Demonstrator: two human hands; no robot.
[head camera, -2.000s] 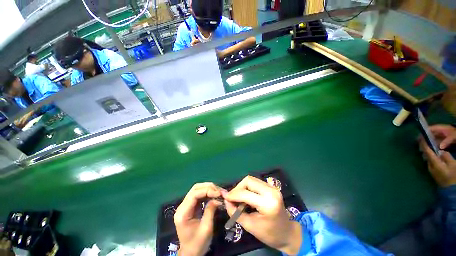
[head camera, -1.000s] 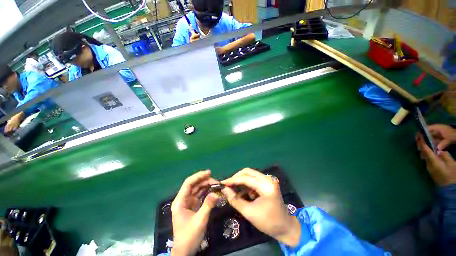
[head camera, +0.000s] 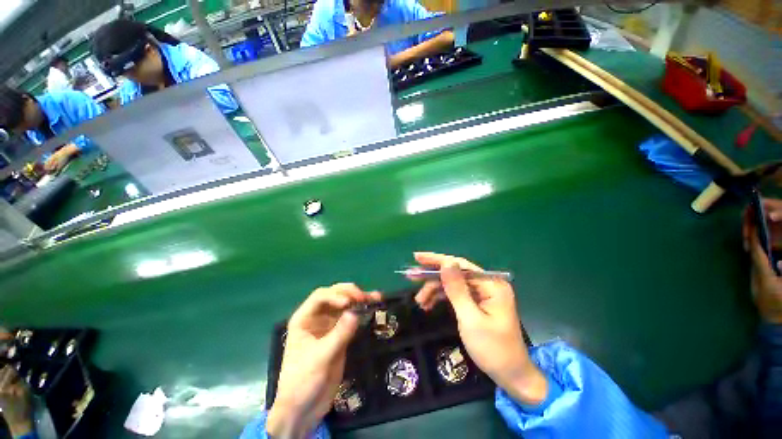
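My left hand (head camera: 319, 351) pinches a small dark round piece (head camera: 369, 306) between thumb and fingertips, above the back left of the black compartment tray (head camera: 424, 409). My right hand (head camera: 480, 321) holds a thin silver tool (head camera: 467, 274) between thumb and fingers, roughly level, its thin tip pointing left. The tool tip is apart from the piece. Several shiny round pieces lie in the tray pockets, one at the front middle (head camera: 401, 377) and one to its right (head camera: 453, 364). The left part of the tray is hidden by my left hand.
A loose round piece (head camera: 313, 207) lies on the green surface (head camera: 592, 257). Crumpled tissue (head camera: 146, 411) and another black tray (head camera: 53, 353) with a person's hand are at left. A person's hands hold a phone (head camera: 761, 231) at right. A red bin (head camera: 703, 84) stands on the shelf. People sit beyond the divider.
My right hand has moved away from the left and now shows the tool held across the fingers. The loose round piece has shifted left, and the view has turned slightly.
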